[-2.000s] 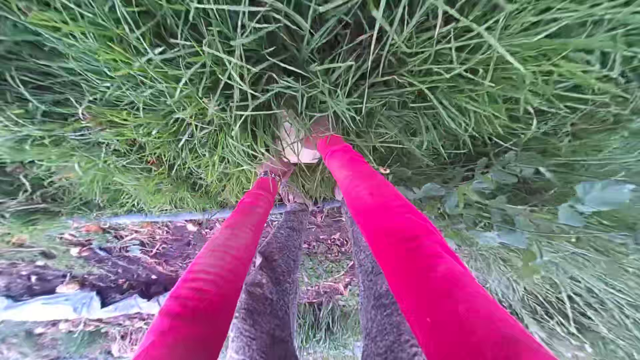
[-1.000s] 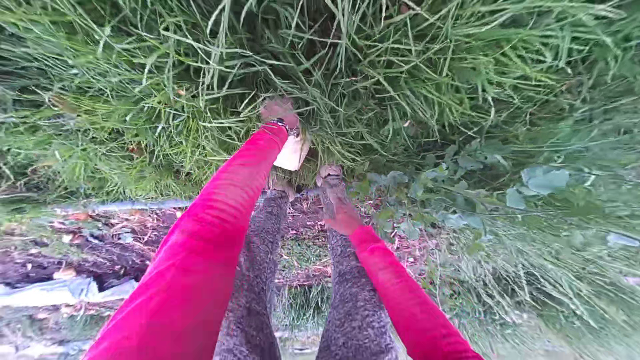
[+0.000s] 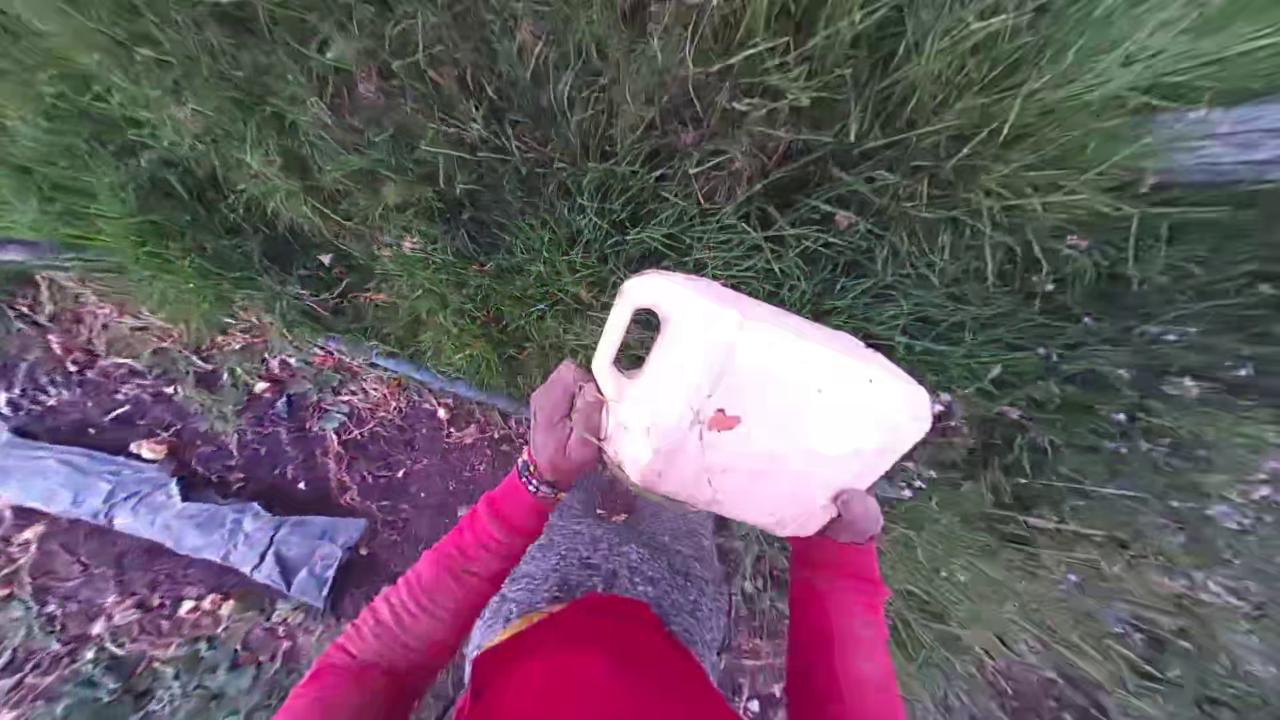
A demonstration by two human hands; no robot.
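A white plastic jerrycan [image 3: 790, 400] with a handle hole near its upper left end lies tilted across the front of my body. A small reddish mark shows on its face. My left hand [image 3: 566, 425], with a beaded bracelet at the wrist, grips the jerrycan's left edge just below the handle. At its lower right corner is my right hand [image 3: 855, 516], holding the edge from below; most of its fingers are hidden behind the can.
Long green grass [image 3: 560, 200] spreads ahead and to the right. Bare soil with dry leaves lies left, beside a thin pale pipe or strip [image 3: 445, 383]. A grey plastic sheet [image 3: 230, 530] rests on the soil. A greyish beam-like object [image 3: 1215, 143] shows at upper right.
The pale object that was low in the grass by my left hand is now lifted and seen whole as a jerrycan. My right hand has moved from near my leg onto it. The view has shifted.
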